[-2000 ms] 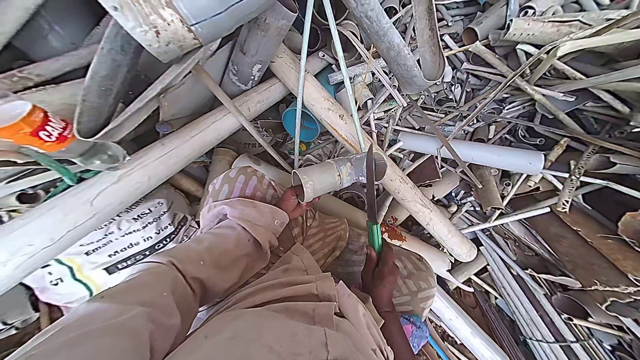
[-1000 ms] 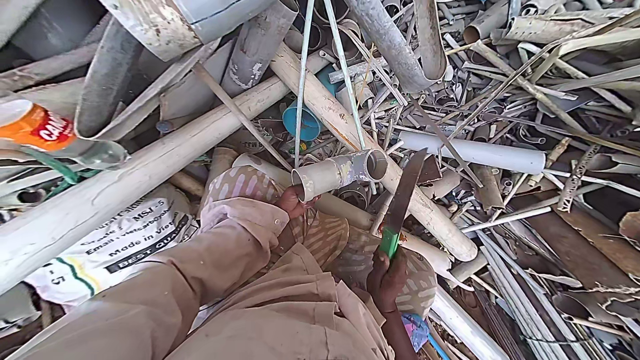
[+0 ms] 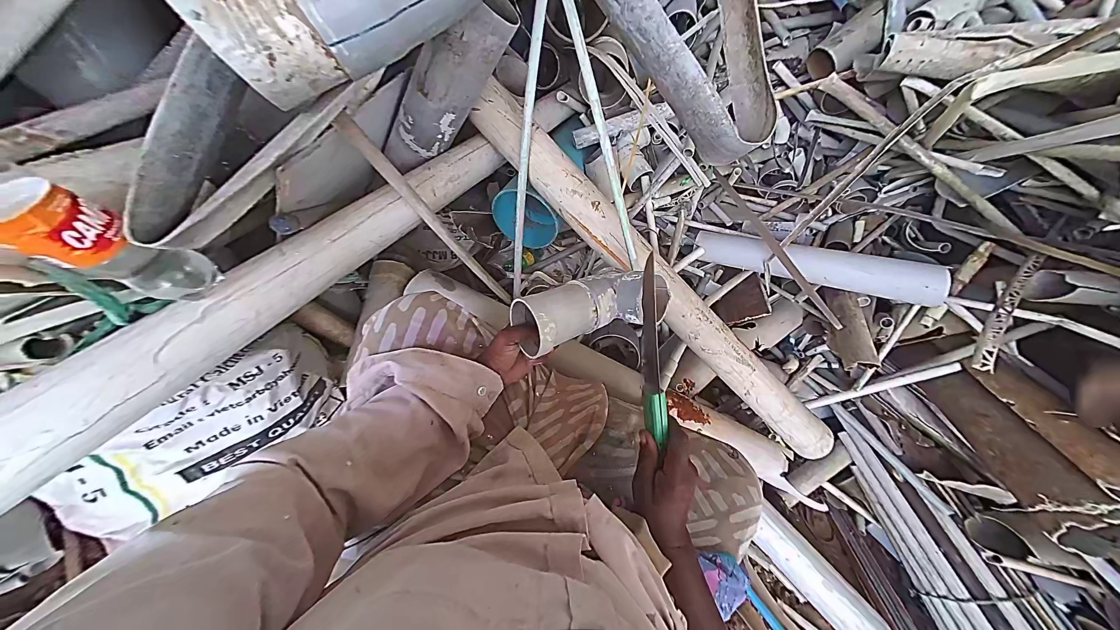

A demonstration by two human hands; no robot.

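My left hand (image 3: 509,353) holds the near end of a short grey plastic pipe piece (image 3: 567,313), which has a wider, rough joint at its far end. The fingers wrap its lower rim above my patterned trouser leg. In my right hand (image 3: 667,477) is the green handle of a long-bladed knife (image 3: 650,337). Its dark blade points upward in the view and overlaps the far end of the pipe piece; whether the two touch I cannot tell.
Long pale pipes (image 3: 647,219) lie crosswise around me. A printed white sack (image 3: 201,429) and a plastic bottle with an orange label (image 3: 96,236) are at the left. A blue cup-like piece (image 3: 525,216) sits beyond the pipe piece. Pipe scraps and a white pipe (image 3: 822,267) spread across the right.
The knife tilted right, away from the pipe piece, one second ago; its blade is now upright across the far end, much as two seconds ago. My left hand keeps its hold.
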